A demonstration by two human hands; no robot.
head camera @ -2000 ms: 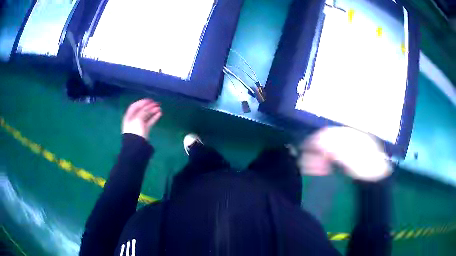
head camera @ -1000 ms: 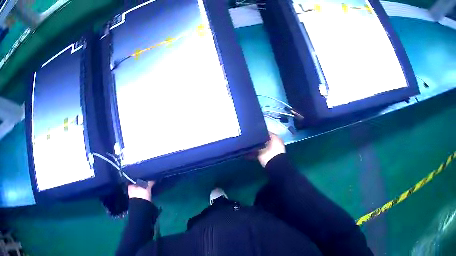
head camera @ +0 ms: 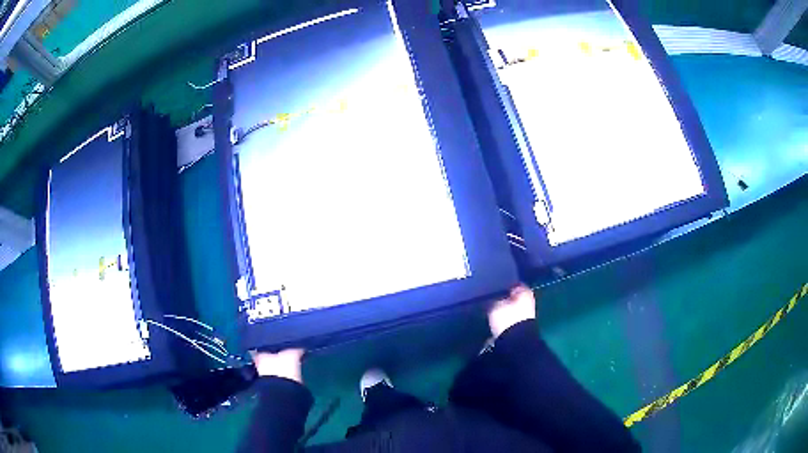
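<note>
A display panel (head camera: 354, 195), glaring white with a grey-blue far end, lies in a black foam tray (head camera: 381, 314) in the middle. My left hand (head camera: 279, 364) holds the tray's near edge at its left corner. My right hand (head camera: 512, 310) holds the near edge at its right corner. The fingertips of both hands are partly hidden by the tray. A thin orange-yellow line with yellow tabs crosses the panel. A small patterned square (head camera: 267, 304) shows at its near left corner.
A second panel (head camera: 602, 142) in a black tray stands close on the right. A third panel (head camera: 89, 265) in a tray stands on the left across a gap. White lead wires (head camera: 190, 334) hang from it. The blue-green bench (head camera: 753, 133) lies underneath. Yellow-black floor tape (head camera: 718, 354) shows at right.
Both hands have come onto the middle tray's near edge. Since a second ago that tray has moved right, closing the right gap and opening one on the left. The view has shifted too.
</note>
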